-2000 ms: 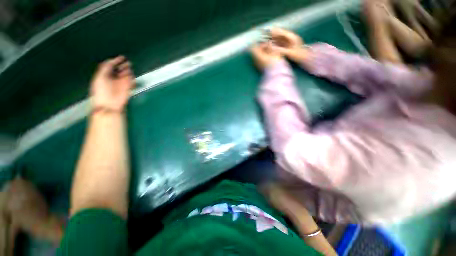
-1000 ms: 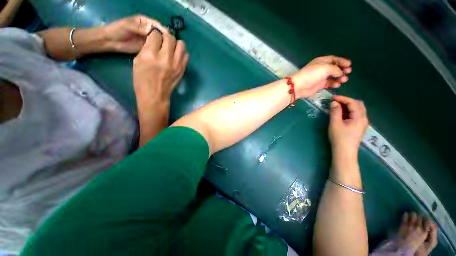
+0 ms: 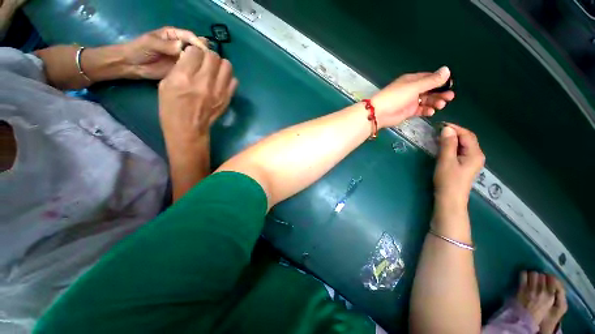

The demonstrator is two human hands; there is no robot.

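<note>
My left hand, with a red bracelet, reaches over the white rail to the belt's edge. Its thumb and fingers hold a small black case, partly hidden by the fingers. My right hand, with a silver bangle, is just below it by the rail. Its thumb and forefinger pinch a small dark piece, too small to name. A shiny clear bag with yellowish bits lies on the green bench left of my right forearm. A slim tool with a bright end lies between my forearms.
A neighbour's hands work at the left beside a black square frame. Another person's hand is at the lower right. The white edge rail runs diagonally along the dark green belt. A small clear piece lies near the rail.
Over the last second, my left thumb has lifted and a black case now shows in that hand. My right fingertips have moved slightly right and up. Two seconds ago the view faced the other side.
</note>
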